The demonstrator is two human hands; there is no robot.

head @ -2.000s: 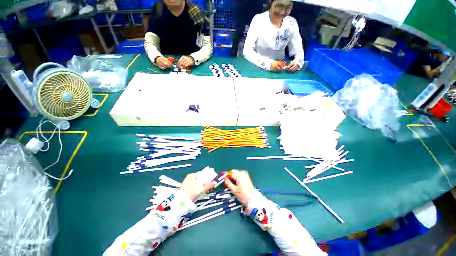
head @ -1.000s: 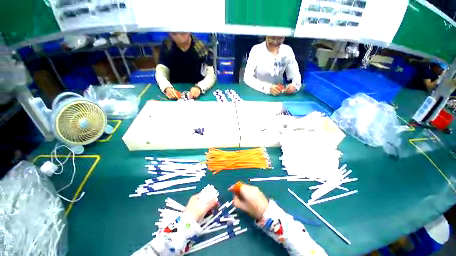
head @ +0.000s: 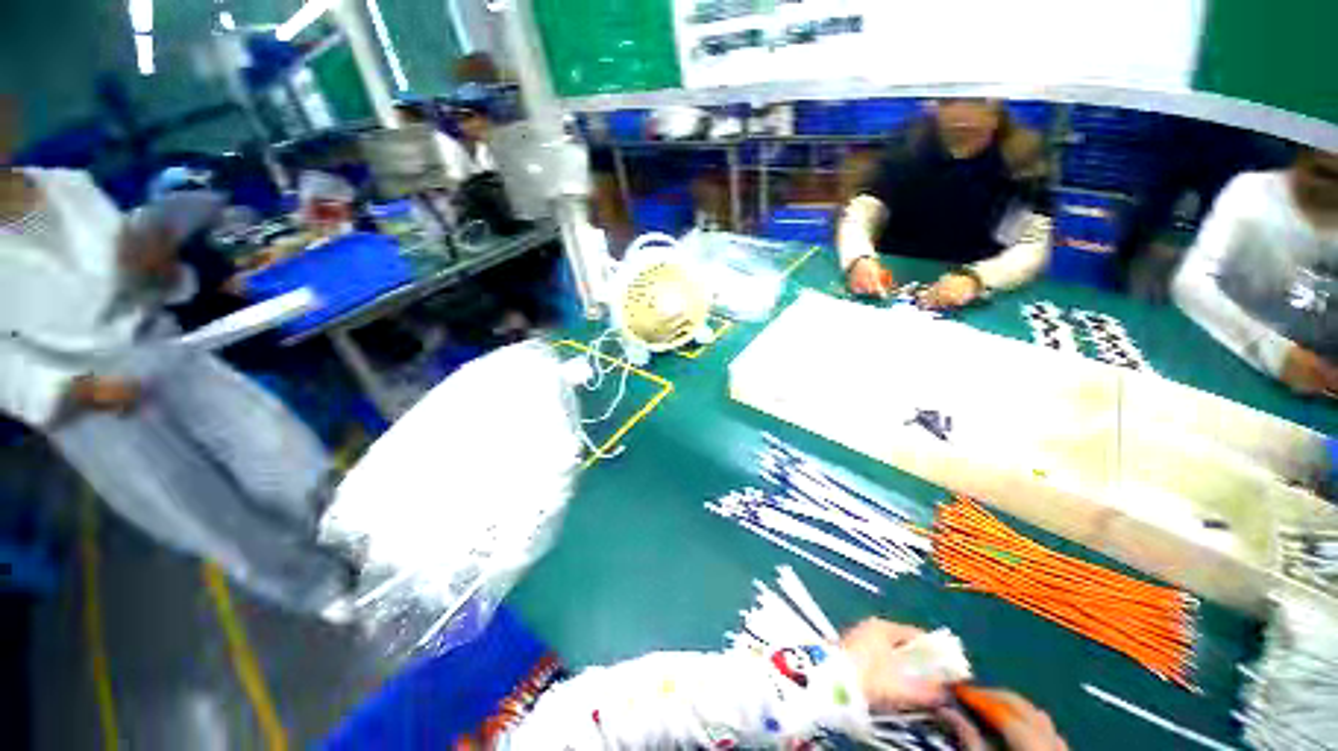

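Observation:
My left hand is at the bottom edge, closed around a bunch of white leads. My right hand is beside it, partly cut off by the bottom edge, with an orange finger cot at its fingertips. Whether the right fingers grip a lead is too blurred to tell. Loose white leads lie under and beside my left hand. A pile of blue-banded white pieces lies beyond, next to a bundle of orange leads.
A cream divider box spans the bench. A clear bag of white sticks is at left, with a desk fan behind it. A blue bin is below the bench edge. A person stands at far left; two sit opposite.
The view has swung left, bringing the walkway and standing person into sight. My hands now appear lower right and closer together than one second ago.

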